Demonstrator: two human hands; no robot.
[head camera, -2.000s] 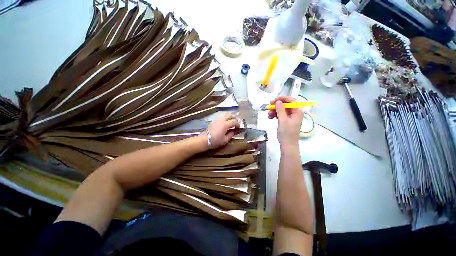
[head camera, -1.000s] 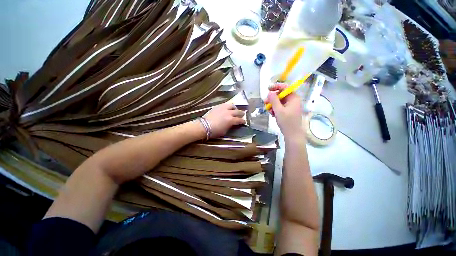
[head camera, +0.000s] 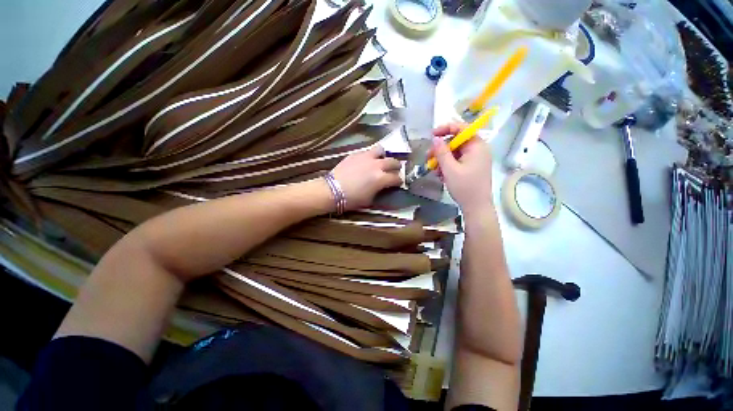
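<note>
A big fanned bundle of brown straps (head camera: 241, 120) with pale edges covers the left half of the view. Its pale ends point right, some over a dark grey board (head camera: 434, 309). My left hand (head camera: 371, 178) lies on the strap ends, fingertips pressing a strap end down. My right hand (head camera: 464, 164) holds a yellow-handled brush (head camera: 474, 135), its tip down at the strap end beside my left fingertips. A second yellow brush (head camera: 498, 80) leans in the pale glue pot (head camera: 470, 120), which is partly hidden behind my right hand.
A tape roll (head camera: 531, 198) lies right of my right hand, another (head camera: 416, 14) at the top. A hammer (head camera: 534, 337) lies beside my right forearm. A black-handled tool (head camera: 632, 172), plastic bags (head camera: 635, 76) and stacked grey-white strips (head camera: 698, 273) are further right. A small blue spool (head camera: 436, 67) stands above my hands.
The view has shifted, so the table things sit further right. My right hand has brought the brush down from beside the pot to the strap end at my left fingertips.
</note>
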